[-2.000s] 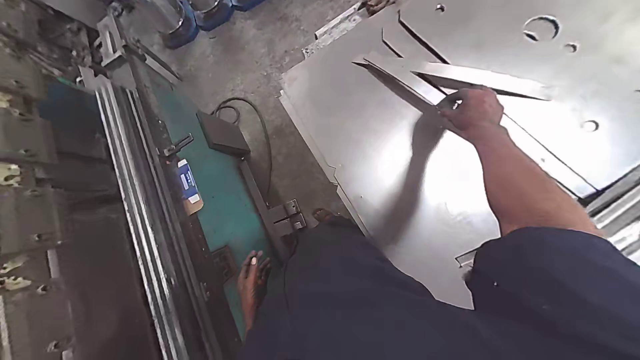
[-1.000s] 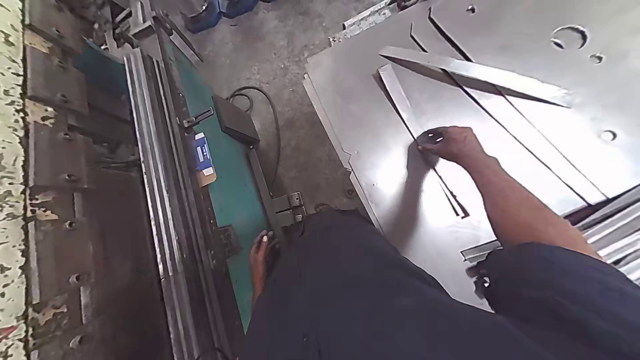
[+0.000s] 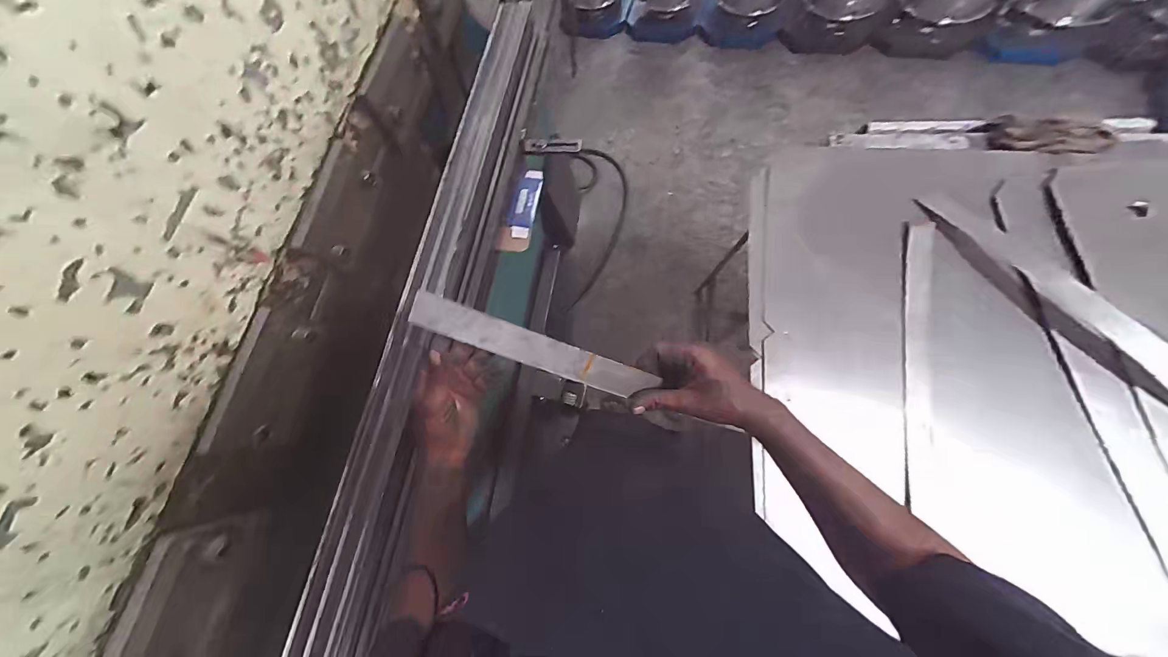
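A flat metal strip with an orange mark across it reaches from the press brake's long steel die rails toward my body. My right hand grips its right end between thumb and fingers. Under the strip's left part, my left hand is raised with fingers apart beside the rails; whether it touches the strip I cannot tell. More strips, one of them upright in view, lie on the sheet metal at the right.
A blue and white small box lies on the green machine ledge. The machine's worn, chipped upper beam fills the left side. A black cable curves over the floor. Several blue-based containers line the top, and a rag lies behind the sheet.
My right hand has moved left from the sheet metal to the machine, now with a strip in it. My left hand has risen to the rails. The view has swung left.
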